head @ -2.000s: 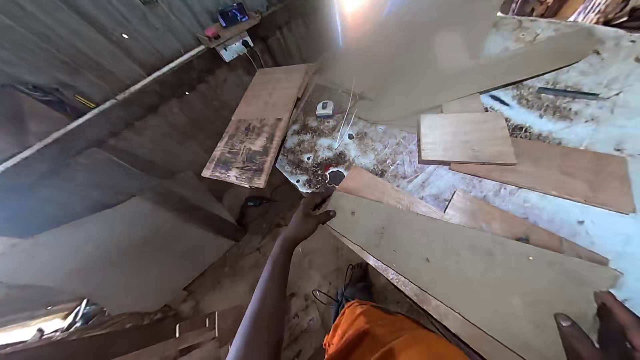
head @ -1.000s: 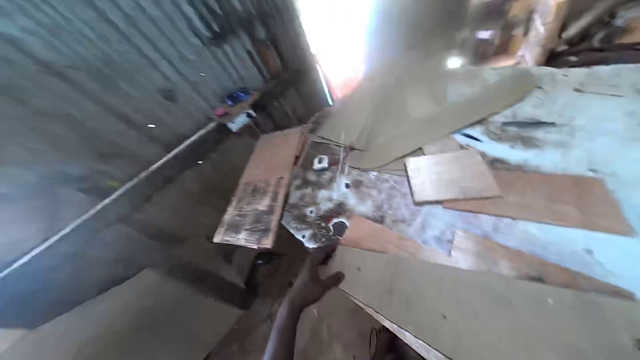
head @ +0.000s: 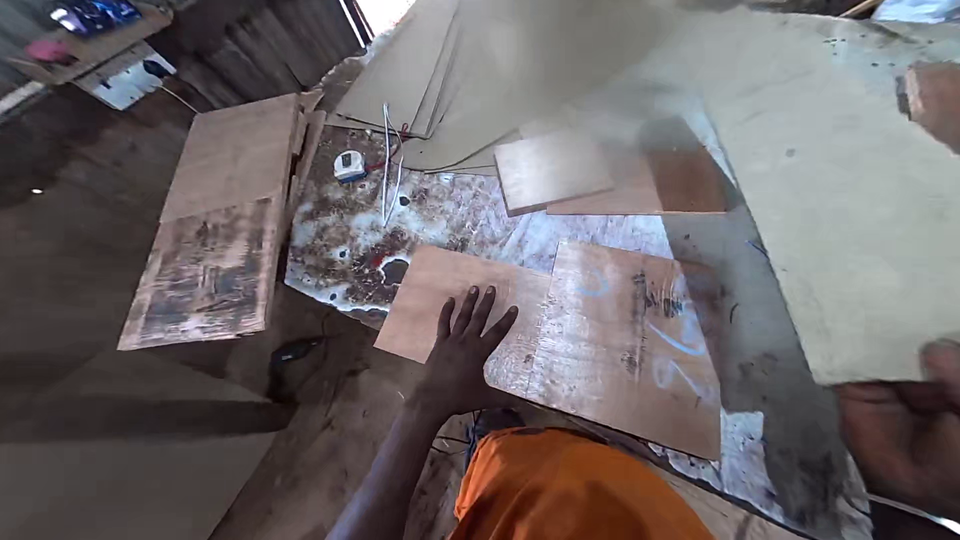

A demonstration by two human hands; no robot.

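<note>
My left hand (head: 465, 360) lies flat with spread fingers on a thin plywood piece (head: 427, 300) at the near edge of the worktable. Against that piece on the right is a larger plywood panel (head: 600, 352) with blue marks. At the right edge, my right hand (head: 900, 420), blurred, grips the lower corner of a large grey-green sheet (head: 817, 225), raised and tilted over the table. Farther back lie a small pale board (head: 551, 169) and a brown board (head: 690, 176) beneath it.
A tape measure (head: 349, 166) and a white looped cable (head: 388, 172) lie on the stained tabletop (head: 450, 214). Stacked plywood boards (head: 225, 165) stand off its left side. More thin sheets (head: 405, 75) lie at the back. A dark power tool (head: 296, 351) is low at left. A socket board (head: 127, 79) is upper left.
The grey-green sheet lay along the near edge over the plywood; now it is lifted to the right, baring the pieces beneath. My left hand has gone from its end onto the plywood.
</note>
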